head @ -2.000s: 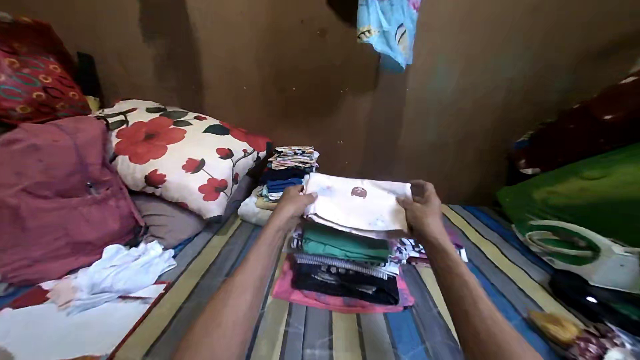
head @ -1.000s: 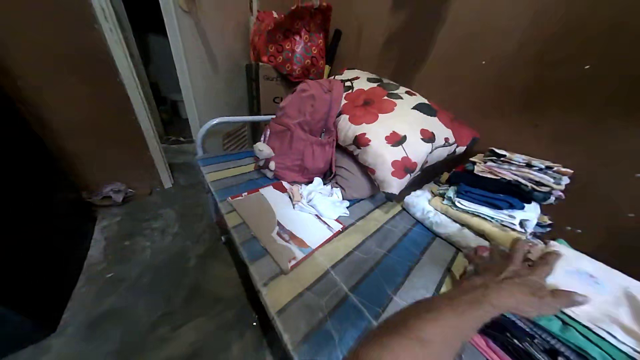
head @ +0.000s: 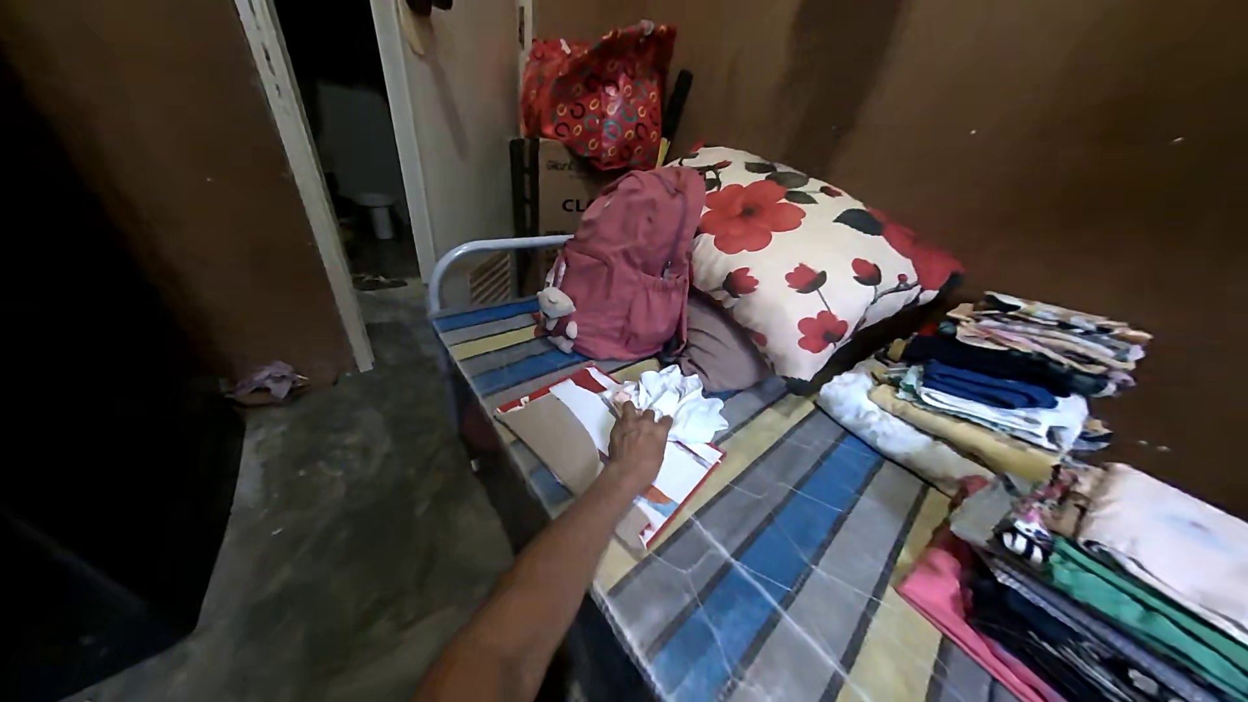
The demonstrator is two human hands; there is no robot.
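Observation:
My left hand (head: 639, 444) reaches out over the bed and touches the near edge of a crumpled white cloth (head: 687, 405); whether the fingers grip it is hard to tell. Cloth and hand lie over a flat piece of cardboard (head: 556, 434) with white and red parts. My right hand is out of the picture. At the lower right stands a stack of folded clothes (head: 1102, 575) with a pale folded garment (head: 1170, 531) on top. Behind it is another stack of folded clothes (head: 1014, 380).
A pink backpack (head: 629, 268) with a small plush toy (head: 558, 317) leans by a flowered pillow (head: 780, 253) on the striped mattress (head: 770, 565). A metal bed rail (head: 487, 246) rises at the far end. A red patterned bag (head: 604, 97) sits on a cardboard box (head: 561, 185).
The view has swung left. Both hands held the pale folded garment before; it now lies on the near stack. My left hand has moved from that stack to the white cloth.

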